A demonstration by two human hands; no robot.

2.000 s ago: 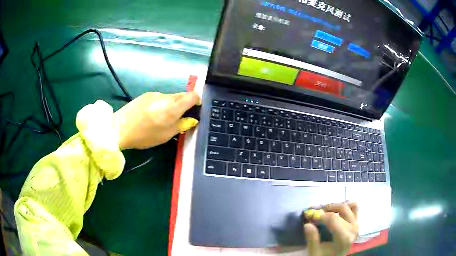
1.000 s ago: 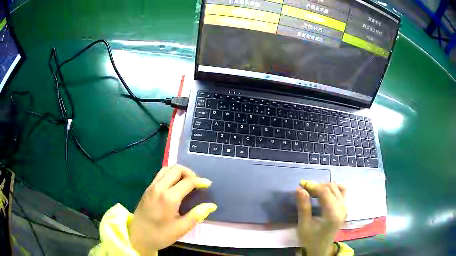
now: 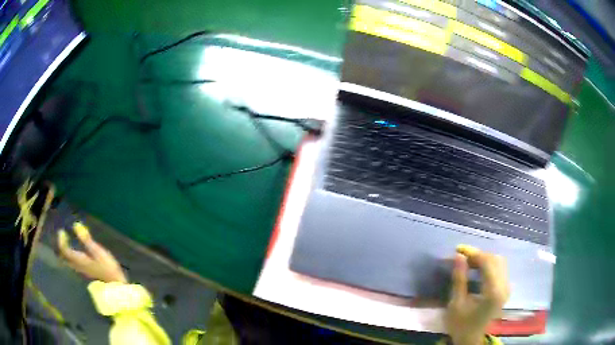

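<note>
The open grey laptop (image 3: 377,236) lies on a white sheet over a red-edged tray (image 3: 276,222). Its screen (image 3: 438,74) shows a dark page with yellow bars. A black plug (image 3: 311,126) is at its left side. My right hand (image 3: 480,286) rests over the touchpad area, fingers bent, with yellow finger cots, holding nothing. My left hand (image 3: 91,255) is off the bench at the lower left, beyond its front edge, fingers apart and empty. The picture is blurred by motion.
Loose black cords (image 3: 152,124) lie on the green bench (image 3: 222,236) left of the laptop. An external monitor (image 3: 37,60) stands at the upper left. Yellow tape strips (image 3: 27,209) hang at the bench edge. The grey floor (image 3: 168,283) shows below.
My left hand has moved from the laptop's front left corner out to the far left, past the bench edge. The view has turned left, so more monitor shows. My right hand stays at the touchpad.
</note>
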